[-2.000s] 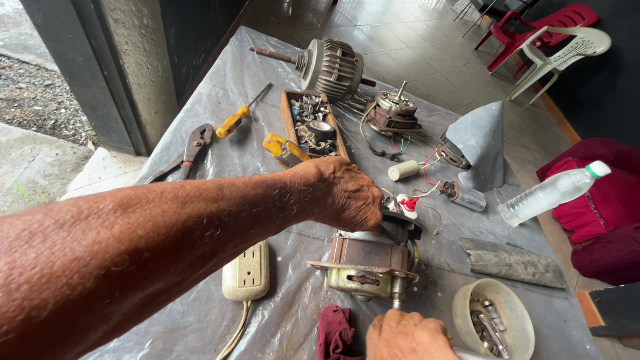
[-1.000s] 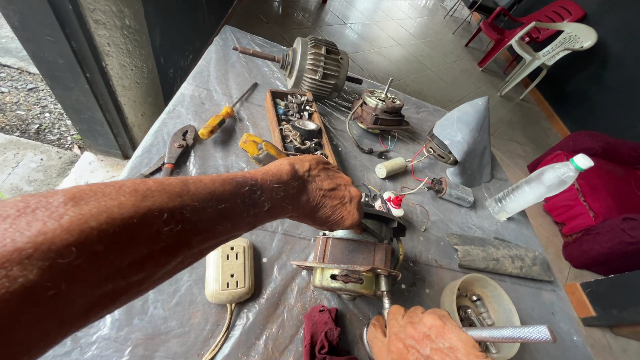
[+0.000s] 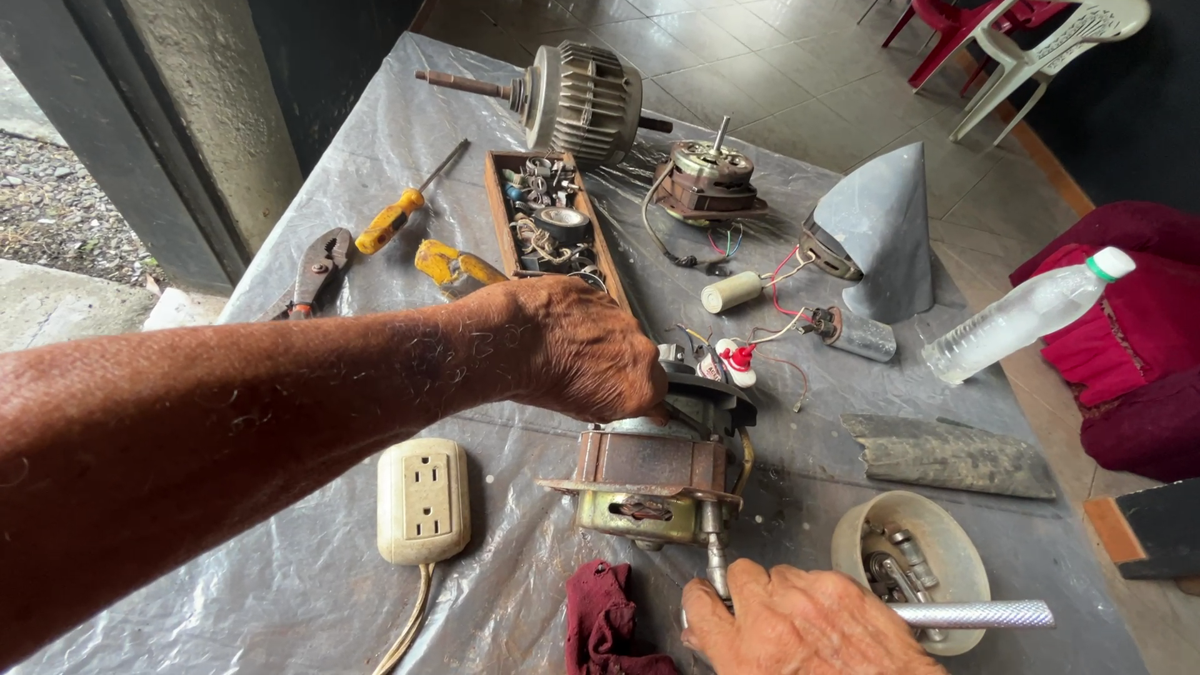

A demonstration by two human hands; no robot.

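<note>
An electric motor [image 3: 652, 459] with a rusty laminated core lies on its side at the table's middle. My left hand [image 3: 595, 352] is closed over its upper end; the fingertips are hidden. My right hand [image 3: 806, 623], at the bottom, grips a socket wrench with a knurled handle [image 3: 984, 615]. The wrench's socket [image 3: 713, 530] sits at the motor's lower right corner, against the flange. A maroon cloth [image 3: 605, 619] lies just left of that hand. Behind the motor is a small white bottle with a red cap [image 3: 736, 361].
Left are an outlet box [image 3: 424, 502], slip-joint pliers [image 3: 322, 267], a screwdriver [image 3: 391, 220] and a wooden parts box [image 3: 497, 211]. A finned motor [image 3: 583, 103] and a smaller motor [image 3: 708, 183] stand behind. Capacitors [image 3: 862, 336], a plastic bottle [image 3: 1027, 314] and a bowl of sockets [image 3: 970, 562] are right.
The knurled handle, not visible two seconds ago, came into sight beyond my right hand and still extends to the right. My left hand has stayed on the motor.
</note>
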